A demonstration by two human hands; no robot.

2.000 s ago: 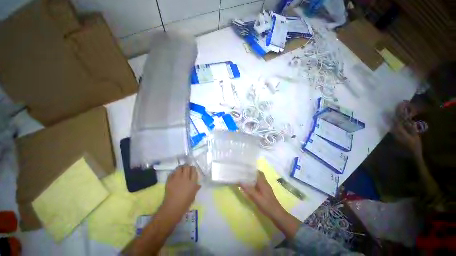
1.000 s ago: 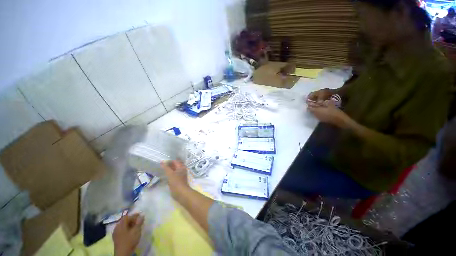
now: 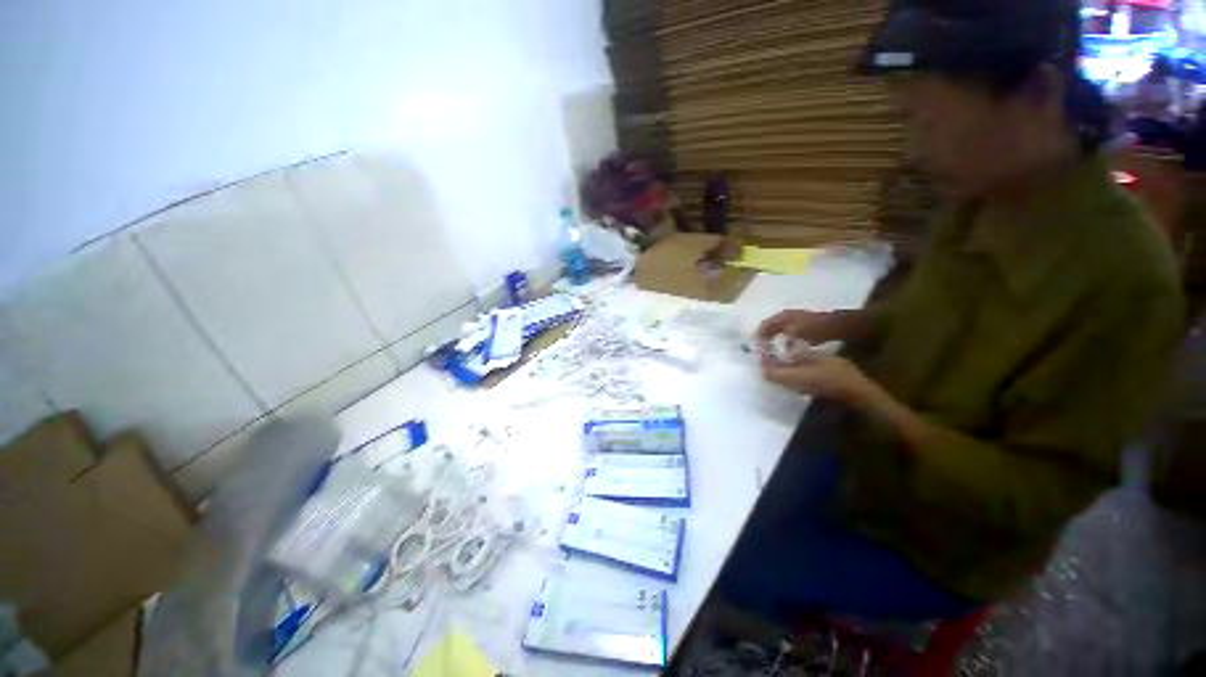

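Neither of my hands is in the picture. A long greyish stack of nested clear trays [image 3: 245, 529] stands blurred at the lower left. A clear plastic tray bundle [image 3: 341, 520] lies beside it, over some blue-and-white boxes. Coiled white data cables [image 3: 456, 536] lie loose to its right. Several flat white retail boxes with blue edges are in a column near the table's right edge, the nearest one [image 3: 598, 624] at the bottom.
A co-worker [image 3: 1005, 331] sits at the right, hands on a small white coil. Opened boxes [image 3: 509, 333] and more cables lie along the wall. Brown cardboard [image 3: 80, 529] leans at left. A cardboard piece [image 3: 690, 269] and stacked cardboard [image 3: 780, 113] are at the back.
The view has swung up and right. Both of my hands and forearms have gone out of the picture. The clear tray bundle that was at my right hand now lies on the table.
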